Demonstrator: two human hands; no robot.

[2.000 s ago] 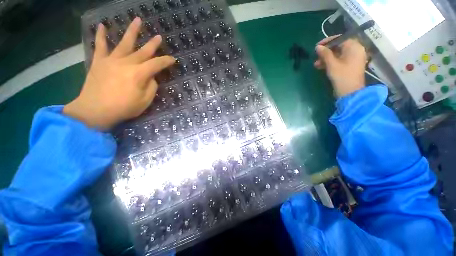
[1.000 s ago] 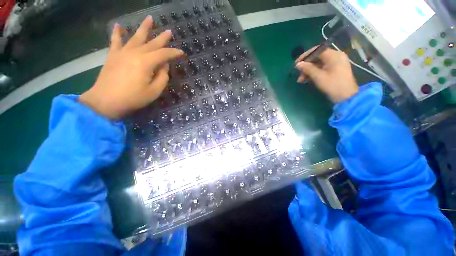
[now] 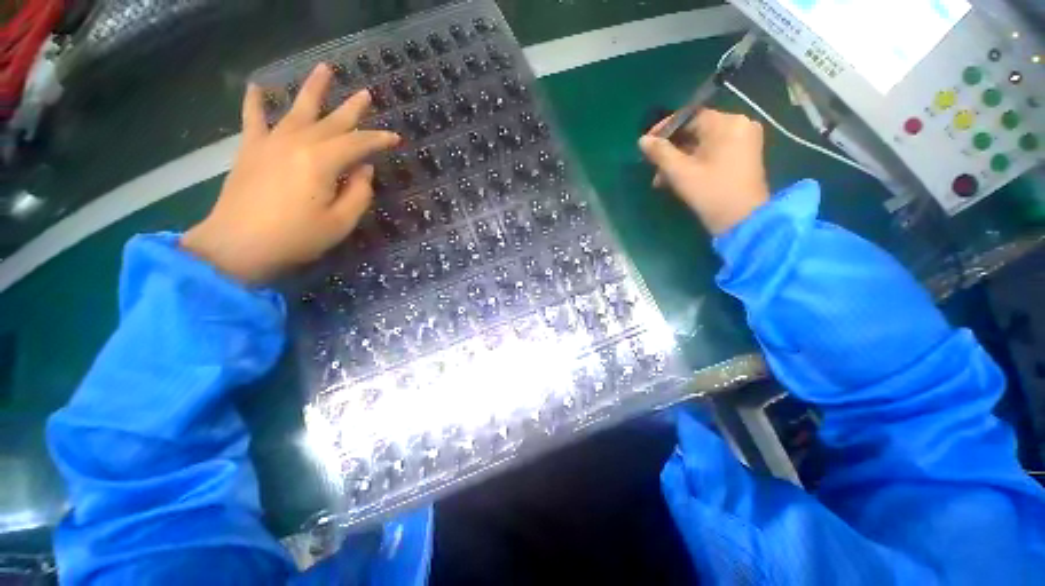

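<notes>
A large clear blister tray (image 3: 676,364) lies tilted on the green bench, its near edge overhanging the front. Dark, shiny component assemblies (image 3: 479,147) sit in its rows of pockets, and a bright glare band crosses the lower rows. My left hand (image 3: 287,189) rests with fingers spread on the upper left of the tray and holds nothing. My right hand (image 3: 716,166) is to the right of the tray and grips dark tweezers (image 3: 694,109) like a pen. The tweezers' tip is hidden by my fingers. A small dark patch of loose parts (image 3: 657,119) shows just beyond my fingertips.
A white-grey instrument (image 3: 854,74) with a bright screen and coloured buttons stands at the upper right. A white cable (image 3: 791,126) curves beside it. A pale strip (image 3: 126,212) runs along the far side of the green surface (image 3: 607,97). Red wires (image 3: 25,57) show at the far upper left.
My right hand with the tweezers has moved left, away from the instrument to beside the dark patch. The camera view has shifted. My left hand stays on the tray.
</notes>
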